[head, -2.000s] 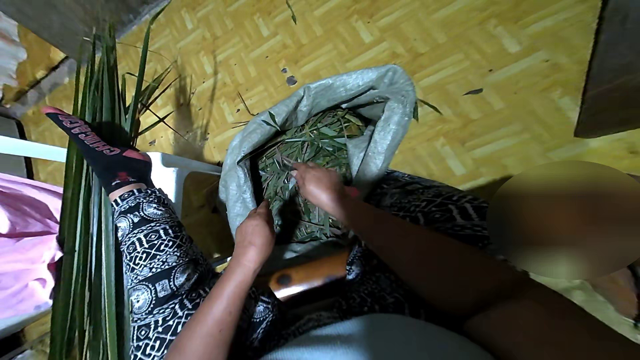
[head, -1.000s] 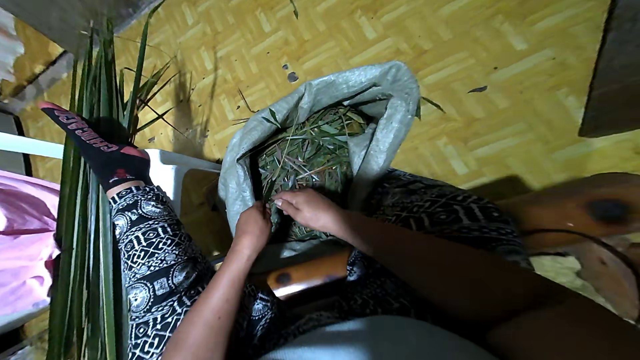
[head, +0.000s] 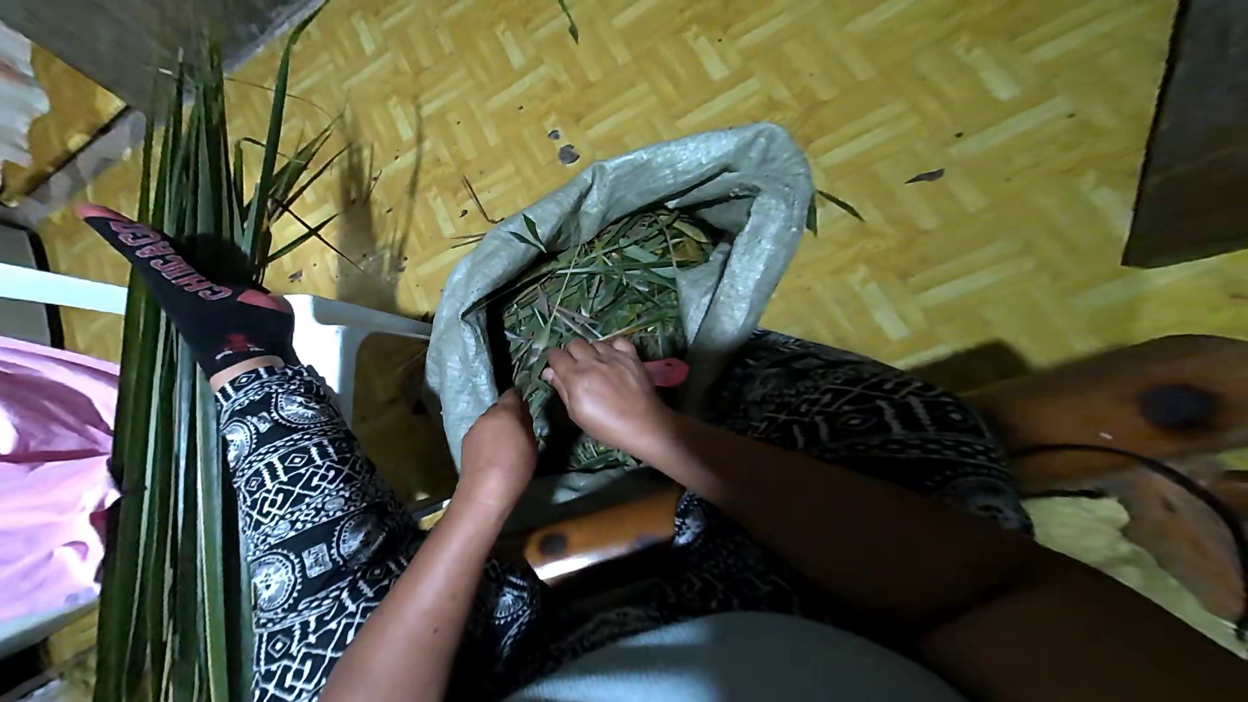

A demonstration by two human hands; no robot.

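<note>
Between my legs stands a pale woven plastic sack [head: 770, 185] with its rim folded outward. Cut green leaf pieces [head: 624, 283] fill much of it. My left hand [head: 499, 444] is at the near left part of the opening, fingers bent; what it pinches is hidden. My right hand [head: 609, 390] reaches over the leaf pieces, its fingers curled around something with a red handle [head: 667, 371] that shows beside the palm; the rest of that tool is hidden.
Long green palm-like leaves [head: 156, 419] lie along the left, under my socked foot [head: 195, 292] by a white plastic chair [head: 327, 327]. Pink cloth [head: 49, 468] is at far left. A brown wooden piece [head: 1092, 400] is at right. Leaf scraps dot the patterned yellow floor [head: 926, 97].
My right hand has drawn back from farther over the leaf pieces toward the near side of the sack. The red handle shows more plainly now.
</note>
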